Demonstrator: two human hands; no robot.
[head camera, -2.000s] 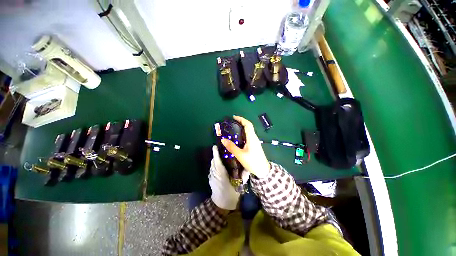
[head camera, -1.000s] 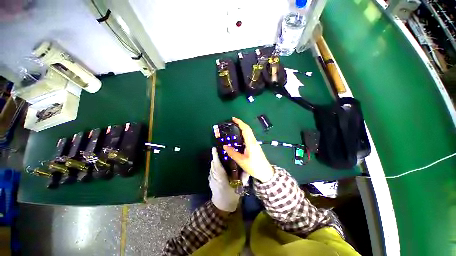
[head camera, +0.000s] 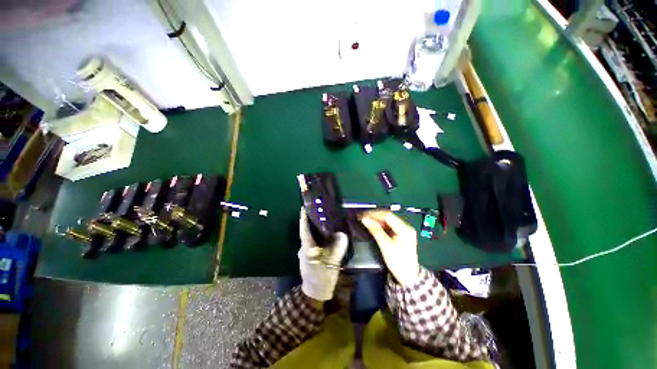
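Note:
A black smart lock panel (head camera: 322, 205) is tilted on its side in front of me, with a few keypad dots lit. My left hand (head camera: 319, 265), in a white glove, grips its lower end. My bare right hand (head camera: 391, 234) is at the lock's right side, fingers bent beside a dark part at its edge; whether the fingertips hold that part cannot be told. A thin white lead (head camera: 360, 206) runs from behind the lock to a small green circuit board (head camera: 428, 225) with red wires. The lock's back is mostly hidden.
Several locks (head camera: 196, 209) stand in a row at left. Three more (head camera: 336, 119) stand at the back near a bottle (head camera: 426, 59). A small black block (head camera: 387, 181) lies beyond my right hand. A black pouch (head camera: 497, 202) sits at right beside the conveyor (head camera: 583, 137).
The lock has turned from keypad-up onto its side. My right hand has moved off the keypad to the lock's right side. My left hand still holds the lower end. The view has shifted slightly.

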